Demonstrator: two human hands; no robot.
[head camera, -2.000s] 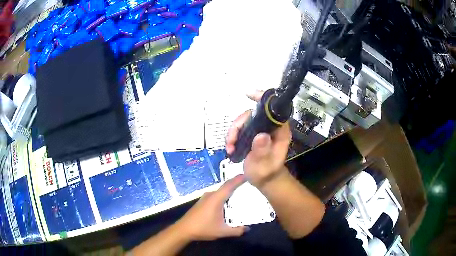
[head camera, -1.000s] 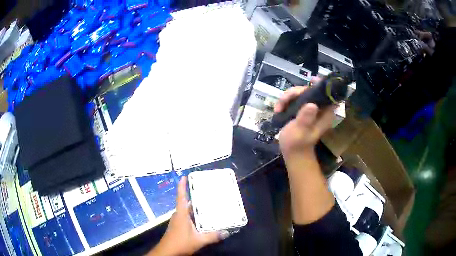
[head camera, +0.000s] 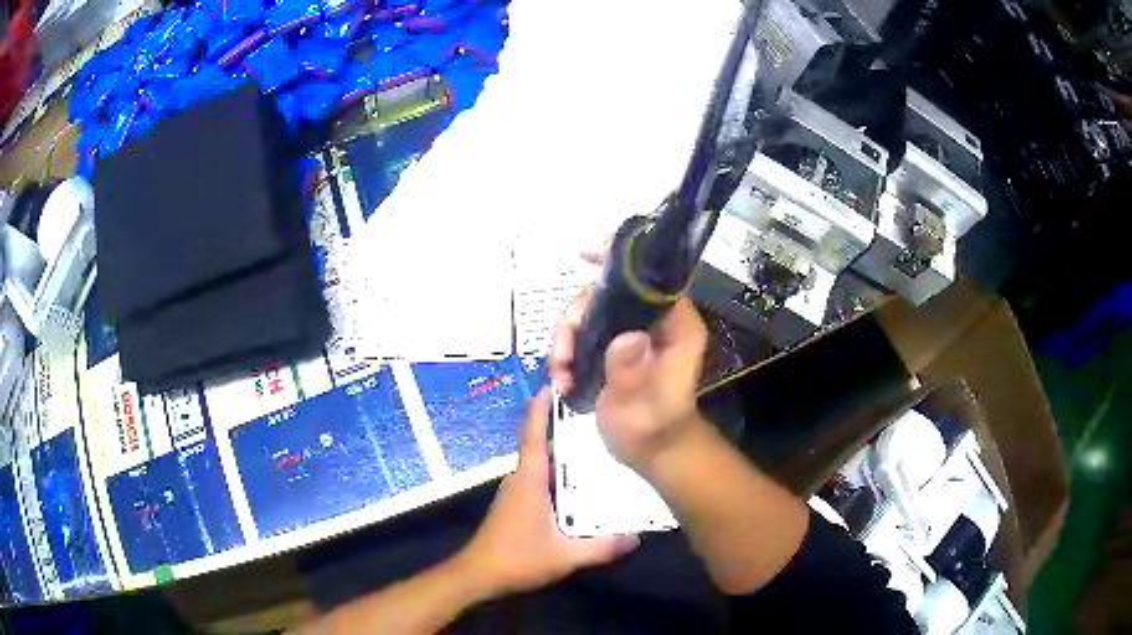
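My right hand (head camera: 646, 385) grips the black electric screwdriver (head camera: 618, 298), which has a yellow ring near its top and a cord running up. Its lower end is over the upper part of a white battery housing (head camera: 602, 484); the tip is hidden by the tool and hand. My left hand (head camera: 521, 521) holds the housing from its left and lower edges, with its flat white cover facing up. Small dark spots show along the cover's edge. The housing is at the bench's front edge.
Two screw feeders (head camera: 795, 236) stand to the right. An open carton (head camera: 1012, 372) with white cameras is at the lower right. A large white stack (head camera: 546, 149) lies behind the hands. A black pad stack (head camera: 199, 236), blue battery packs (head camera: 298, 62) and printed blue-and-white sheets (head camera: 335, 447) are left.
The screwdriver has moved from beside the feeders, left and down, onto the housing. The view has shifted, and the housing now shows nearer the middle, still in my left hand.
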